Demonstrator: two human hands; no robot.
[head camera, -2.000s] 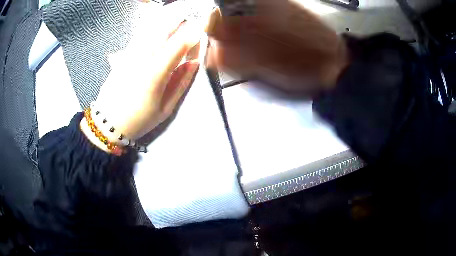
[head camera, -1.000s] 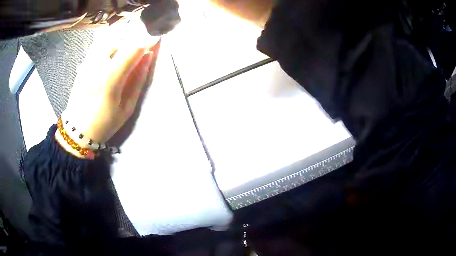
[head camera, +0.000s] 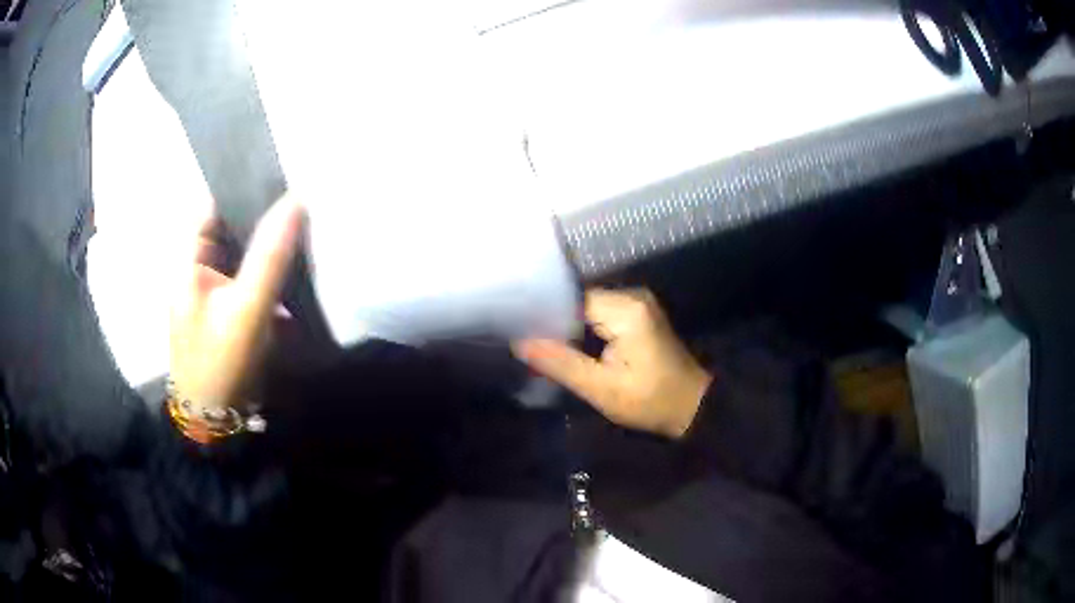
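Observation:
A pale fabric panel (head camera: 413, 212) lies over the table's near edge, largely overexposed, its lower end bent down. My left hand (head camera: 236, 312) is at the panel's left edge, thumb spread from the fingers and touching the fabric; its grip is blurred. My right hand (head camera: 625, 365) pinches the panel's lower right corner between thumb and fingers, below the table edge. A grey fabric piece (head camera: 218, 118) lies to the left of the pale panel.
A ruler strip (head camera: 754, 189) runs along the table's near edge. Dark scissors handles (head camera: 937, 35) are at the upper right. A pale box (head camera: 973, 412) is low at the right. A white piece (head camera: 660, 577) shows at the bottom.
The view has shifted toward the table's near edge and the lap. My right hand has come down from the top to the panel's near corner. My left hand has moved toward the panel's near end.

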